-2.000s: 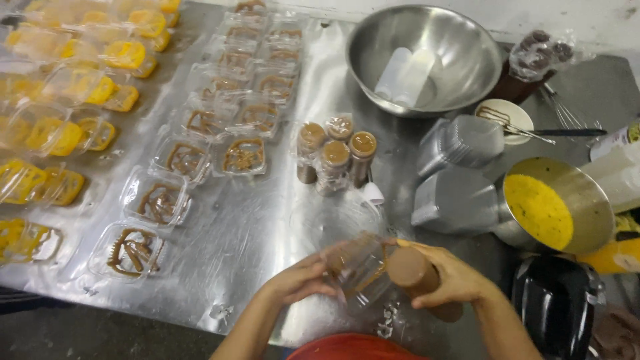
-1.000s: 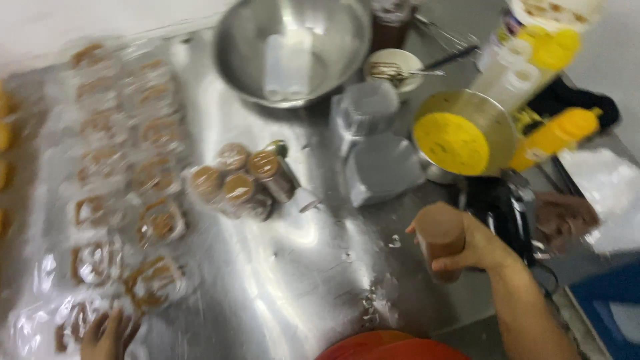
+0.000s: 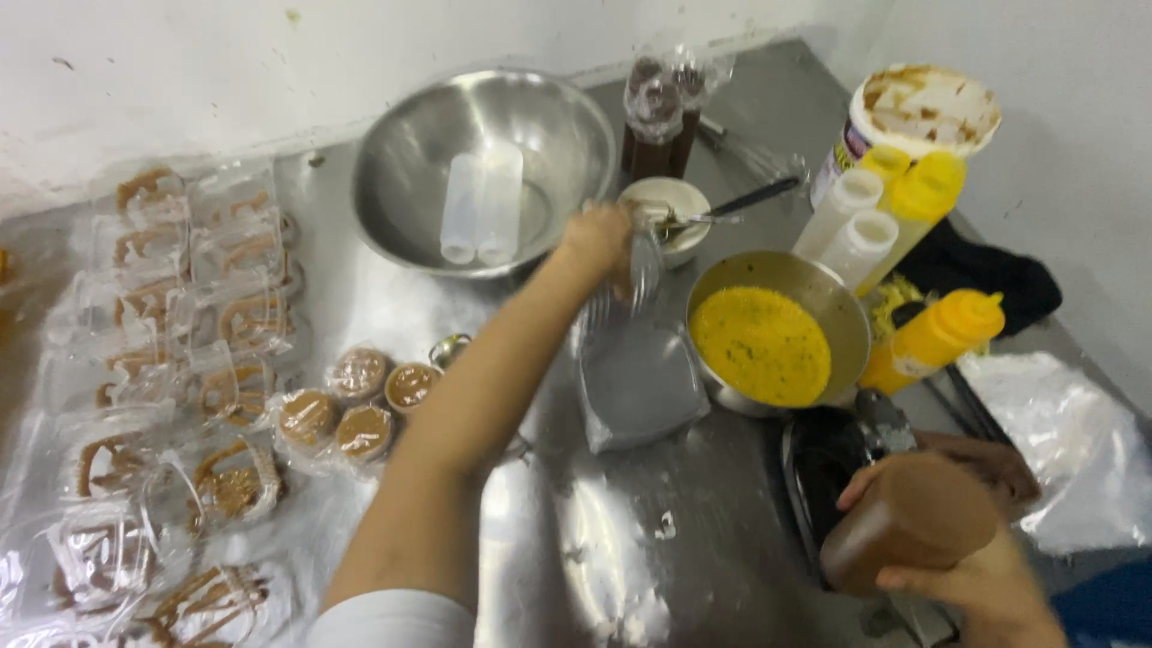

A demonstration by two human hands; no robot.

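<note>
My left hand (image 3: 601, 241) reaches across the table to a stack of clear plastic containers (image 3: 634, 283) beside the white bowl (image 3: 670, 211); its fingers are blurred around the upper containers. Another stack of clear containers (image 3: 641, 382) stands just in front. At the lower right my right hand (image 3: 945, 558) grips a squeeze bottle of brown sauce (image 3: 909, 522), its broad base towards the camera. Sauce-streaked clear containers (image 3: 229, 486) stand in rows at the left. Several brown-filled bottles (image 3: 364, 432), wrapped in plastic film, stand near my left forearm.
A large steel bowl (image 3: 387, 207) holds two pale bottles (image 3: 499, 207). A steel pot of yellow liquid (image 3: 765, 346) stands right of the stacks, near a yellow squeeze bottle (image 3: 936, 337), a white tub (image 3: 927, 108) and a wire whisk (image 3: 756, 157). A black tray (image 3: 823, 459) lies by my right hand.
My left hand was at the rows of sauced containers a second ago and is now at the clear stack. Two seconds ago it held a container near the table's front edge. The brown bottle remains in my right hand.
</note>
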